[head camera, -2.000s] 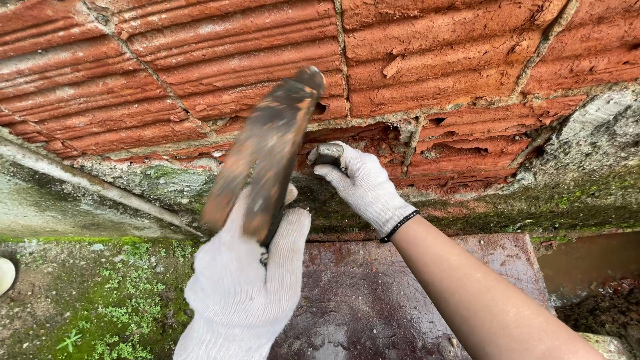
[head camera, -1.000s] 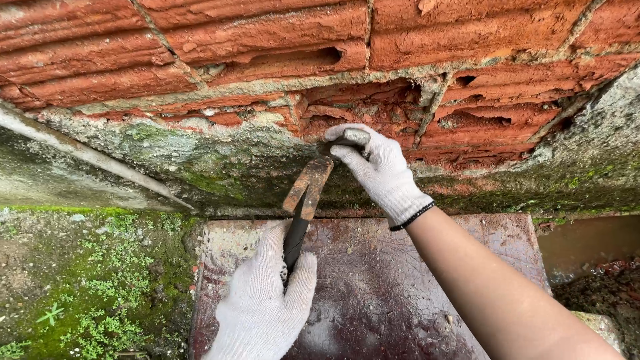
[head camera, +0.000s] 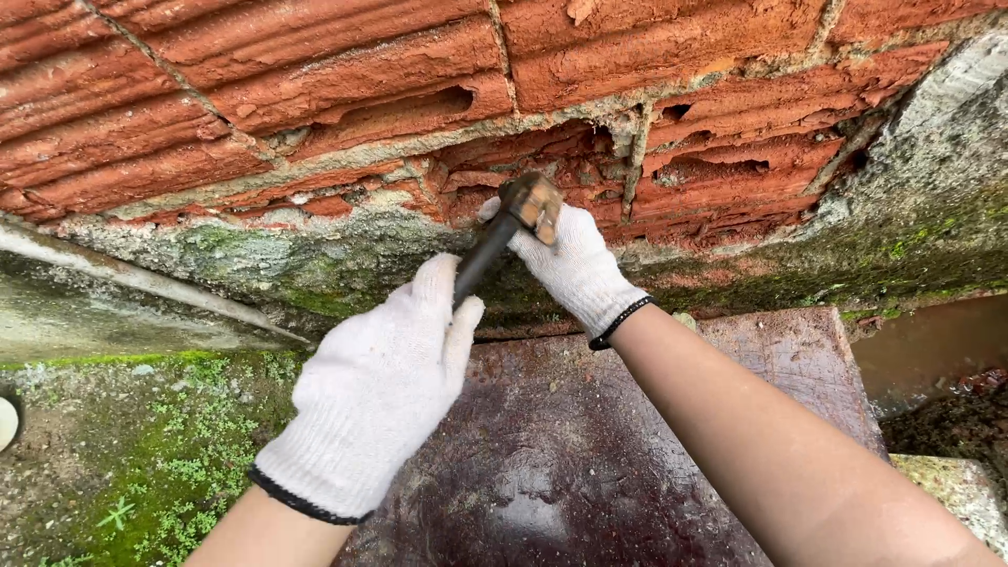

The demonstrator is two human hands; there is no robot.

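My left hand (head camera: 386, 386), in a white knit glove, is closed around the dark handle of a hammer (head camera: 535, 206) with a rusty head. The hammer head is in front of my gloved right hand (head camera: 571, 264), whose fingers are curled at the broken face of the red hollow-brick wall (head camera: 378, 63). The hammer hides most of what my right hand grips; the earlier frames show a short metal tool there, like a chisel. Around the right fingers, the brick (head camera: 543, 153) is broken open into a ragged cavity.
Below the hands lies a wet dark-red board (head camera: 535, 472). A pale pipe (head camera: 142, 276) slopes along the wall at left, above mossy ground (head camera: 181, 465) with small plants. Muddy water (head camera: 929, 346) and a concrete piece (head camera: 945, 488) are at right. Rough mossy mortar (head camera: 331, 252) runs under the bricks.
The hammer was raised and blurred two seconds ago, then was lower beside the right hand; now its head is up in front of the right fingers. The right hand stays at the bricks.
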